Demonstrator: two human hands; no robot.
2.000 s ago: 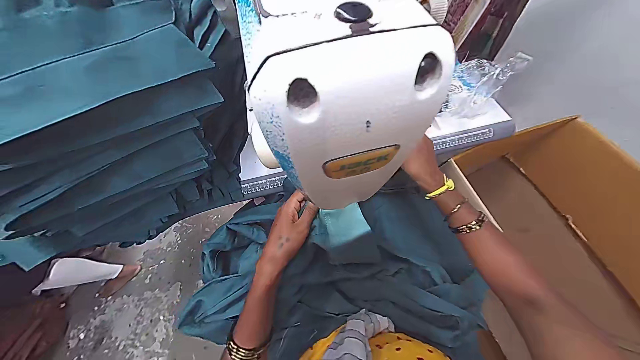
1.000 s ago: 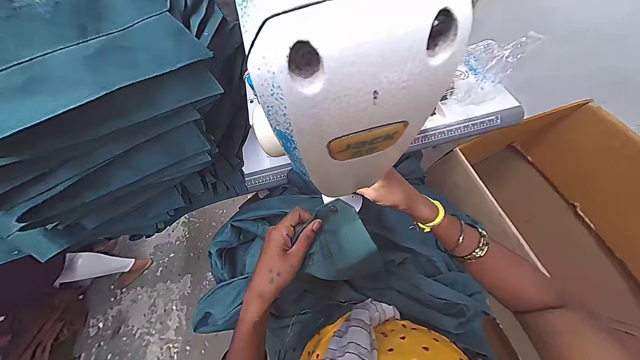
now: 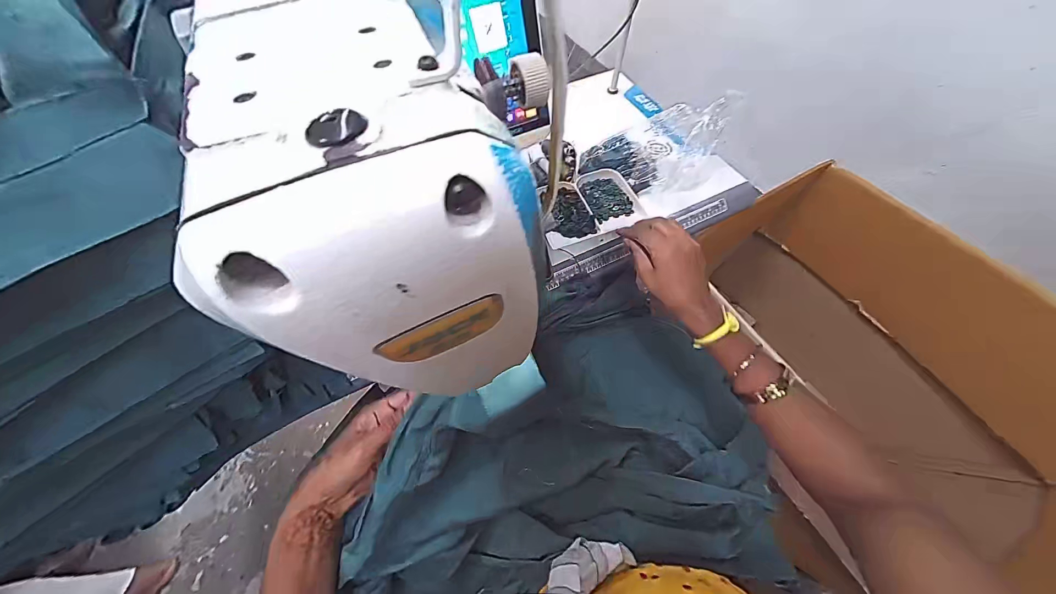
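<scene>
The white head of a Jack sewing machine (image 3: 363,264) fills the upper middle of the view. Dark teal cloth (image 3: 561,470) lies bunched below it and over my lap, with a lighter patch under the head. My left hand (image 3: 371,445) is at the cloth's left edge, its fingertips partly hidden by the machine head; its grip is unclear. My right hand (image 3: 668,264) is over the table edge beside a white divided tray (image 3: 639,216) of small dark buttons. Its thumb and forefinger are close together, and whether anything is between them cannot be told.
Stacked teal fabric pieces (image 3: 91,346) rise at the left. An open cardboard box (image 3: 932,247) stands at the right. Behind the tray are a crumpled clear plastic bag (image 3: 693,148), a thread stand rod and a lit control screen (image 3: 495,33). Another person's foot (image 3: 153,577) shows at the lower left.
My right hand has moved from the cloth by the machine head to the button tray. My left hand was pinching the cloth in front of the head and is now partly behind it. The view has shifted.
</scene>
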